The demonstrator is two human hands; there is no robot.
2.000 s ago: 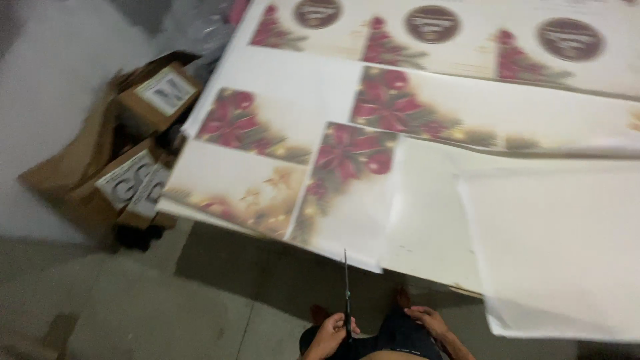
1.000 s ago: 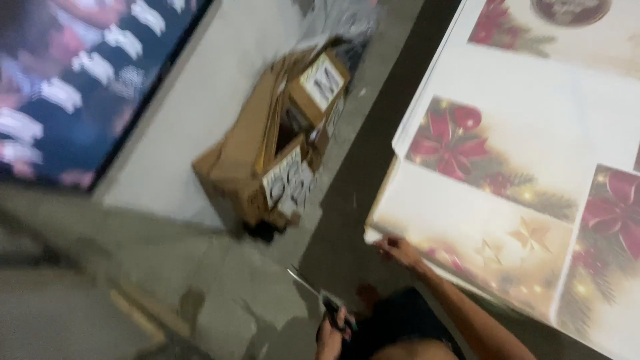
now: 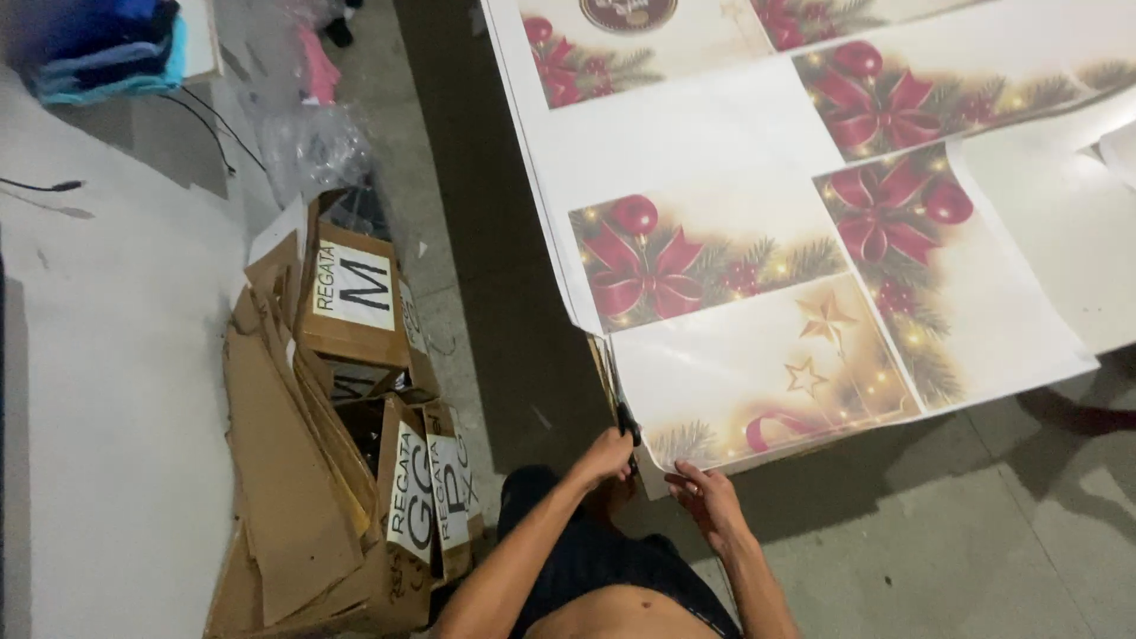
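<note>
A large printed sheet (image 3: 692,151) with red bows, baubles and gold stars lies on a table. At its near left corner, my left hand (image 3: 611,457) grips black-handled scissors (image 3: 627,426), whose blades point away from me along the sheet's left edge. The blades lie close together at the edge; whether they are cutting cannot be told. My right hand (image 3: 701,497) pinches the sheet's near edge close to the corner, thumb and fingers on the paper.
Left of the table stand cardboard boxes (image 3: 306,541) with size labels and folded flaps. Clear plastic wrap (image 3: 324,146) lies beyond them. Folded blue cloth (image 3: 111,53) and cables (image 3: 209,120) are at the upper left. The table's shadow covers the floor beneath.
The scissors have moved from beside the table to the sheet's left edge. One second ago only my right hand was at the corner. The view has swung between frames.
</note>
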